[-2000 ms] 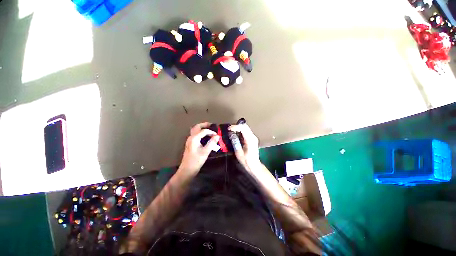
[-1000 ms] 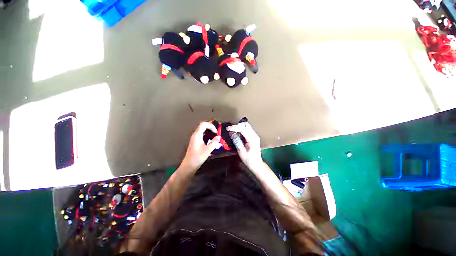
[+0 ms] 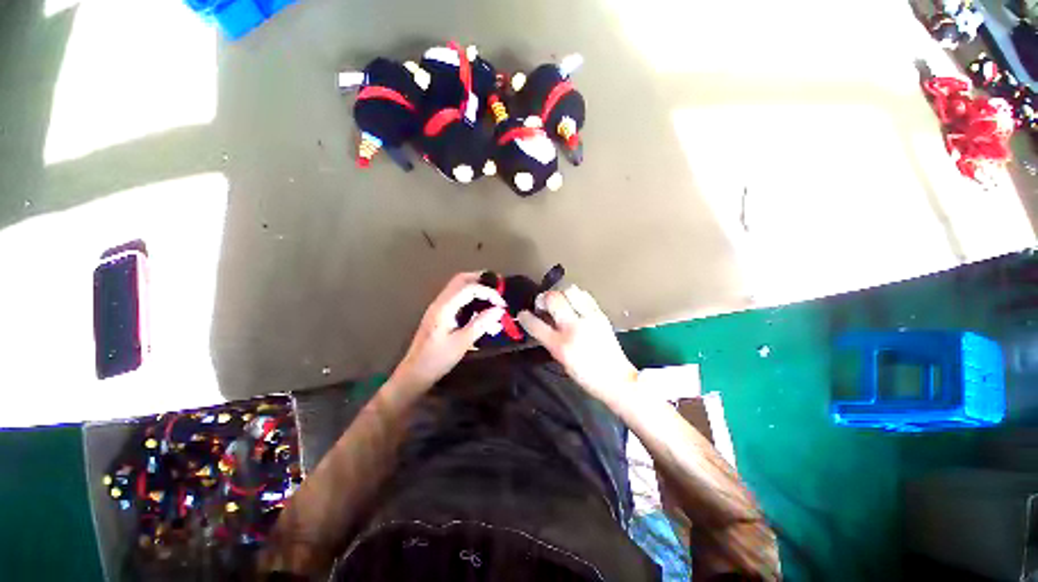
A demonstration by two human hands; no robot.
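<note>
A small black plush toy [image 3: 520, 292] with a red band [image 3: 509, 326] is held between my hands at the table's front edge. My left hand [image 3: 446, 332] grips its left side with thumb and fingers. My right hand [image 3: 581, 335] pinches its right side, close to the red band. A black strip [image 3: 552, 277] stands out from the toy above my right fingers. Needle and thread cannot be made out. Beyond my hands lies a pile of several similar toys [image 3: 458, 142] with red bands, white tabs and striped tips.
A phone [image 3: 118, 313] lies on the table [image 3: 307, 284] at left. A box of toys [image 3: 205, 472] is at lower left. A blue tray [image 3: 239, 14] is at top left, red pieces [image 3: 973, 127] at far right. A blue stool [image 3: 920, 381] and open carton [image 3: 719, 423] are on the right.
My right hand has turned and its fingers have shifted on the toy, so the black strip shows more. My left hand still holds the toy. The whole view has shifted slightly.
</note>
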